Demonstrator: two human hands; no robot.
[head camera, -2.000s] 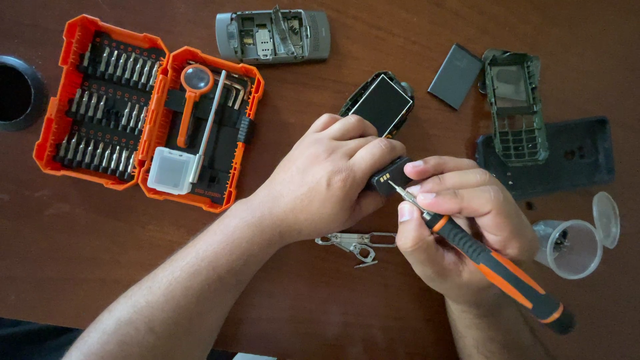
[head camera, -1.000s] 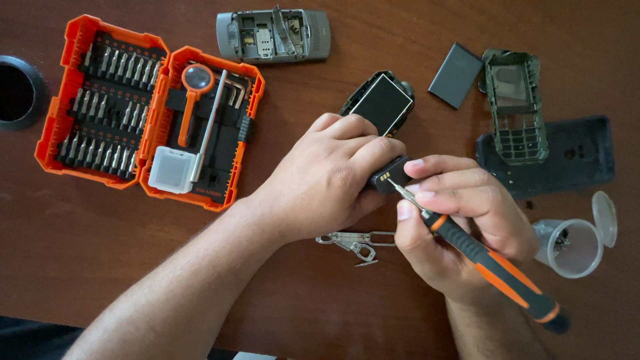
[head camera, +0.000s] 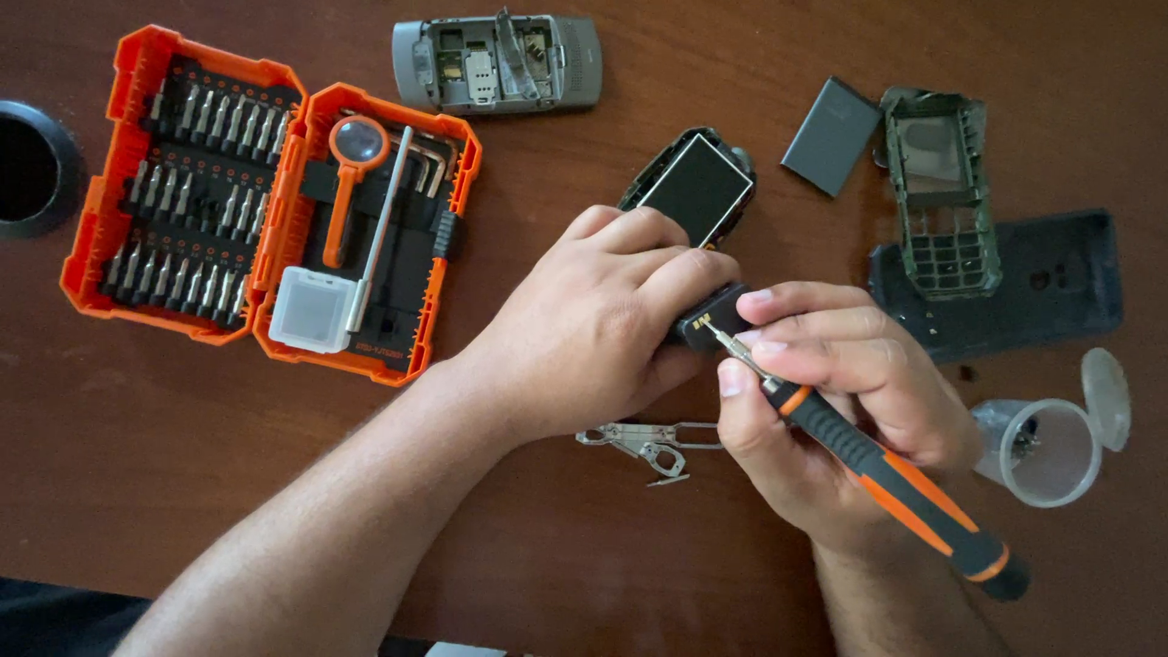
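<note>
My left hand point(head camera: 602, 319) is closed around a small black part with gold contacts point(head camera: 701, 323), most of which lies hidden under the fingers. In my right hand point(head camera: 839, 392) is an orange and black precision screwdriver point(head camera: 899, 488), slanting up to the left, its tip at or very near the gold contacts. The right fingertips also reach the edge of the black part. Just beyond the left knuckles lies an opened phone body with a screen point(head camera: 701, 190). A thin metal bracket point(head camera: 652, 443) rests on the table below the left hand.
An open orange bit case point(head camera: 274, 219) is at the left, beside a dark round container point(head camera: 32, 169). An opened grey phone point(head camera: 497, 64) lies at the top. At the right are a flat battery point(head camera: 831, 137), a green phone frame point(head camera: 944, 196), a dark phone cover point(head camera: 1058, 283) and a clear tub point(head camera: 1049, 456) with small parts.
</note>
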